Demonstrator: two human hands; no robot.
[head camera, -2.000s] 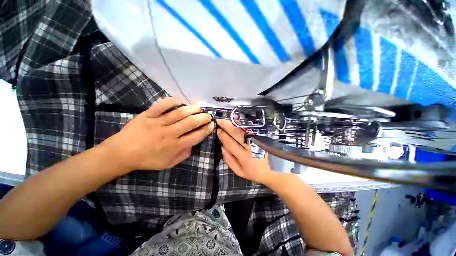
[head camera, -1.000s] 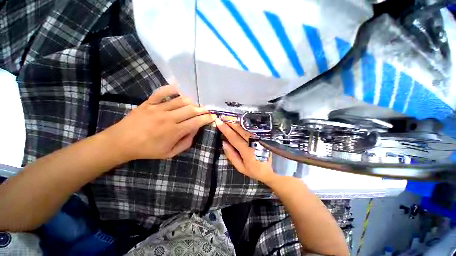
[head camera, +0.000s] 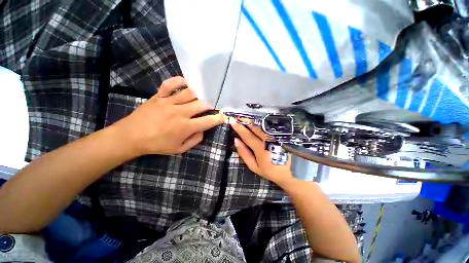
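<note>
The black and grey plaid garment (head camera: 164, 180) with white check lines lies left of and below the machine head, over the table's front edge. A dark seam edge (head camera: 222, 177) runs down it from my fingertips. My left hand (head camera: 172, 120) lies on the plaid, its fingertips holding the cloth beside the presser foot. My right hand (head camera: 259, 156) holds the cloth just right of the seam, its fingertips close to my left ones. The presser foot and needle area (head camera: 241, 119) is at the fingertips, partly hidden and too small to make out.
The white sewing machine head (head camera: 298, 51) with blue stripes fills the upper right. A dark curved bar (head camera: 360, 167) crosses at the right. The white machine table (head camera: 349, 190) has a ridged front edge. More plaid cloth (head camera: 288, 239) hangs below it. Blue bins (head camera: 442, 190) stand far right.
The machine head appears shifted right in the view. Both hands remain on the cloth by the foot, slightly further right in the view, with the dark seam still running down from the fingertips.
</note>
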